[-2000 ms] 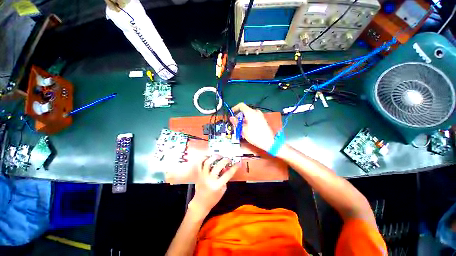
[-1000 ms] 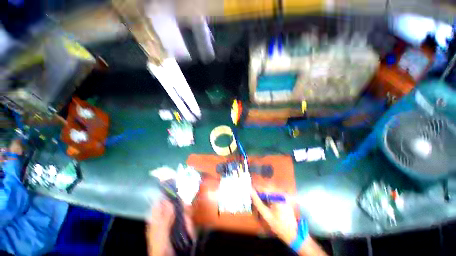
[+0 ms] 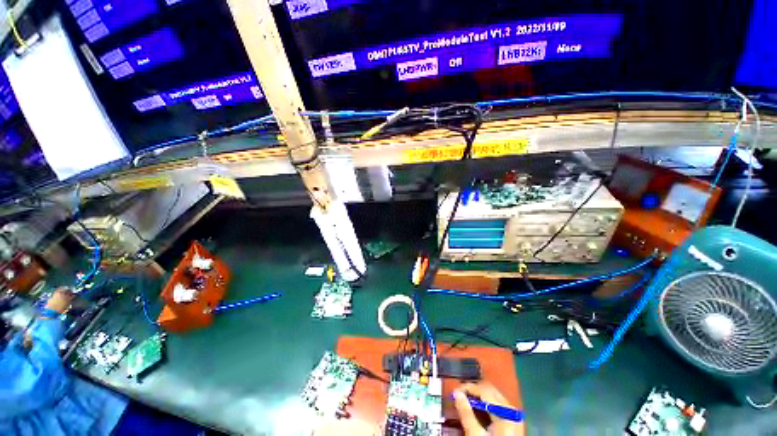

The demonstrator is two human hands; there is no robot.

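A green board point(image 3: 414, 393) stands at the connector block point(image 3: 443, 366) on the orange-brown mat point(image 3: 366, 347), with thin leads running to it. The dark, buttoned end of what looks like the remote control point(image 3: 407, 423) shows over the board's lower part, cut off by the bottom edge. My right hand point(image 3: 484, 410) is at the board's right side, holding a blue pen point(image 3: 498, 408) that points left. The hand is partly cut off below. My left hand is not in view. A second board point(image 3: 330, 383) lies at the mat's left edge.
Tape roll point(image 3: 398, 315) is behind the mat; oscilloscope point(image 3: 532, 230) and fan point(image 3: 717, 319) are at the right. A blue cable point(image 3: 545, 292) crosses behind. More boards lie left and right. Overhead monitors point(image 3: 477, 55) show text. Another person's blue sleeve point(image 3: 38, 375) is at far left.
The view has tilted up to the monitors. My left hand, earlier holding a dark object left of the mat, has left the picture. The dark buttoned end now shows over the board.
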